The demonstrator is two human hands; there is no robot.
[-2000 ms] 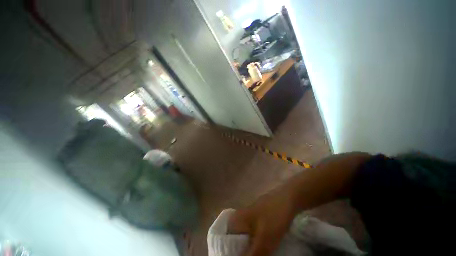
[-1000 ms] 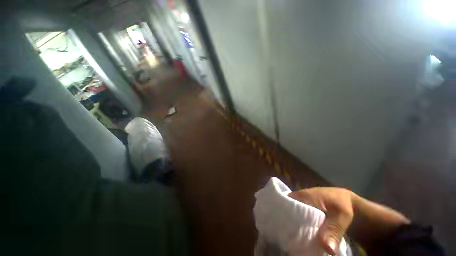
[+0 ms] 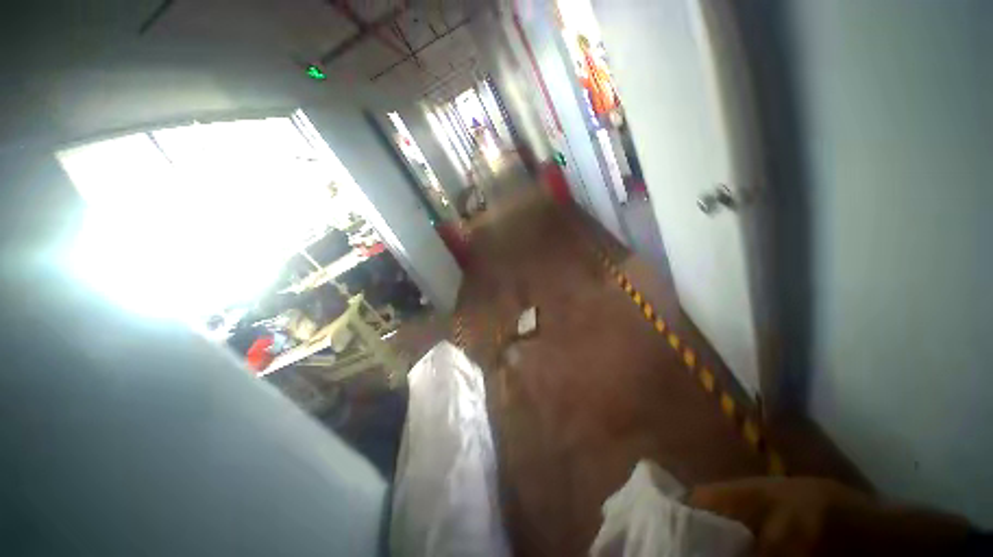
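Observation:
My right hand [image 3: 751, 509] reaches in from the lower right, blurred, and is closed around a bunched white cloth [image 3: 659, 522] at the bottom of the head view. The cloth's lower part is cut off by the picture's edge. A second white cloth [image 3: 449, 457], long and glossy, hangs at the lower middle, left of the first and apart from it. I cannot tell what holds it. My left hand is not in view.
The brown corridor floor [image 3: 588, 403] runs ahead, with a yellow-black strip [image 3: 686, 354] along the right wall. A small pale item [image 3: 528, 321] lies on the floor. A door [image 3: 697, 174] is at right. At left, a bright opening shows a cluttered table [image 3: 316, 354].
The view has moved along the corridor and turned. The green-clad person at left is out of view. The held cloth sits lower, and the long white cloth shows more fully.

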